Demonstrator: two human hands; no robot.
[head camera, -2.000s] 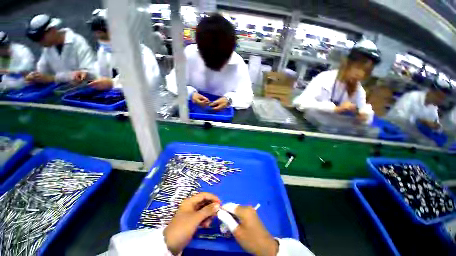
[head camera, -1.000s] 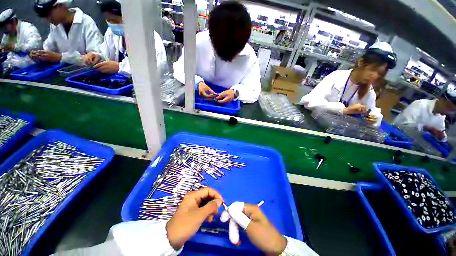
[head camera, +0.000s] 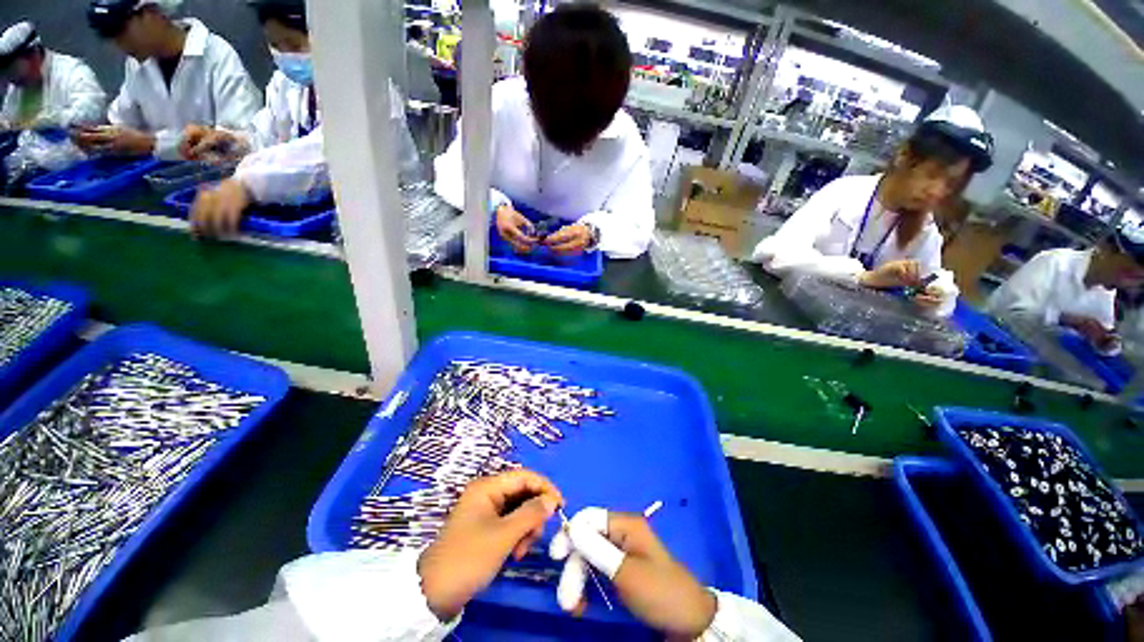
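Observation:
My left hand (head camera: pixel 487 542), bare-fingered, pinches the end of a thin piece over the blue centre tray (head camera: pixel 718 502). My right hand (head camera: pixel 627 564), with white finger cots, meets it from the right and holds a thin metal rod (head camera: pixel 602 589) that points down below the fingers. A short pale rod end (head camera: pixel 652 509) sticks out past the right hand's knuckles. The fingertips of both hands nearly touch, and what lies between them is mostly hidden. Many silver rods (head camera: pixel 439 467) lie heaped in the left part of the centre tray.
Trays full of rods (head camera: pixel 126 458) stand at left. A tray of black and pale parts (head camera: pixel 1048 495) sits at right, partly over another blue tray (head camera: pixel 922 533). Beyond, a green conveyor (head camera: pixel 540 329) carries small dark parts. White posts (head camera: pixel 364 201) rise ahead. People in white coats sit across.
The dark parts on the conveyor have shifted right. A thin rod now shows below my right fingers. A person across at left has reached an arm toward the belt. My hands stay nearly in place.

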